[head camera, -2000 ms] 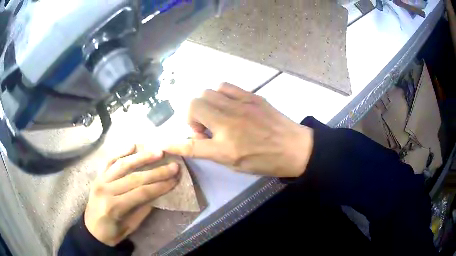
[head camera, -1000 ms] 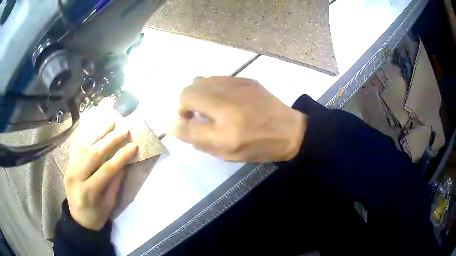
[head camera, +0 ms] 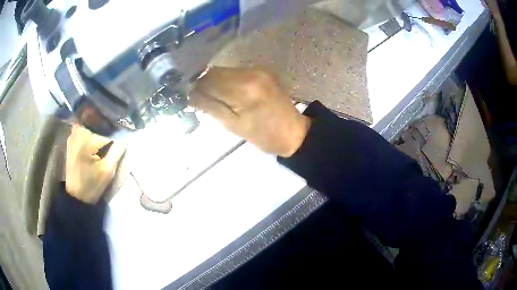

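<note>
The sewing machine head (head camera: 107,62) spans the upper left, its needle area (head camera: 170,105) under glaring light. My left hand (head camera: 90,167) is bent at the left of the needle area, beside the speckled brown fabric (head camera: 54,175). Its fingertips are partly hidden by the machine head, so its hold is unclear. My right hand (head camera: 252,110) is raised right of the needle area, fingers curled and slightly blurred, fingertips close to the machine's metal parts. Whether it pinches anything cannot be seen. A flat brown panel (head camera: 334,68) lies behind my right hand.
The white table (head camera: 187,238) has a front edge with a measuring tape (head camera: 272,229). A notch and seam line show in the machine bed (head camera: 156,204). Brown cut pieces (head camera: 436,141) are heaped at right, below the table. Small items, one purple (head camera: 450,5), lie at the far end.
My right hand has risen from the table towards the machine head. My left hand has turned, and the cloth corner that lay in front of the needle no longer shows there. The view has shifted.
</note>
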